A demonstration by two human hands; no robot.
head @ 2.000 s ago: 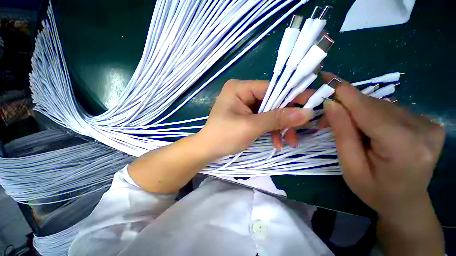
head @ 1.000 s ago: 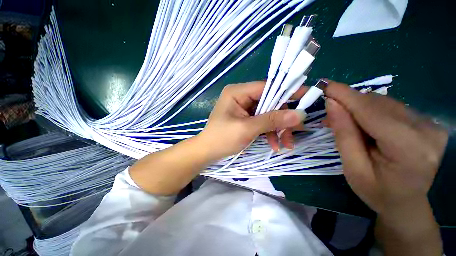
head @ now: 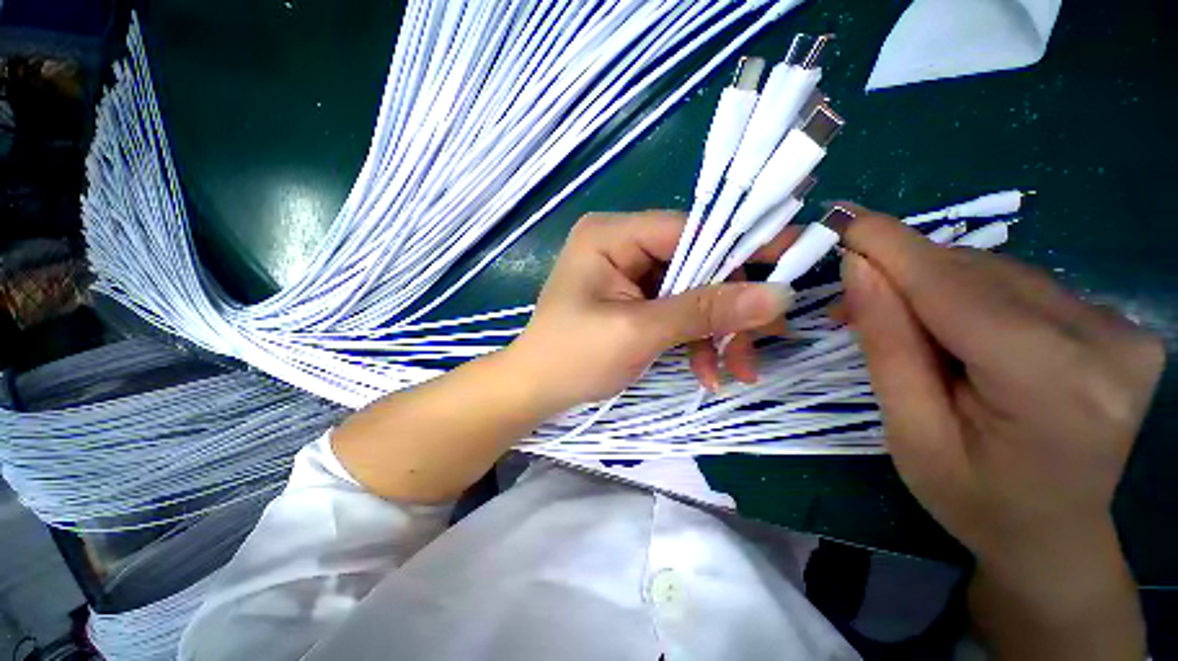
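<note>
My left hand (head: 620,310) grips a bunch of white plug ends (head: 758,149), fanned with their metal tips pointing up and away. One separate plug end (head: 804,254) lies lower, between my left thumb area and my right fingertips. My right hand (head: 995,362) has its thumb and forefinger at the metal shell (head: 837,220) of that plug end. Whether the right fingers pinch the shell or only touch it is hard to tell. Thin white cords run down from the bunch behind my left fingers.
White cables (head: 762,413) lie beneath my hands, some plug ends (head: 982,207) pointing right. A large cable bundle (head: 478,142) curves across the upper left of the green table (head: 278,78). Greyer cable bundles (head: 142,433) hang at lower left. A white sheet (head: 962,41) lies upper right.
The bunch of plug ends has shifted slightly left and down since two seconds ago, and slightly back right in the last second. My right hand stays at the same separate plug end.
</note>
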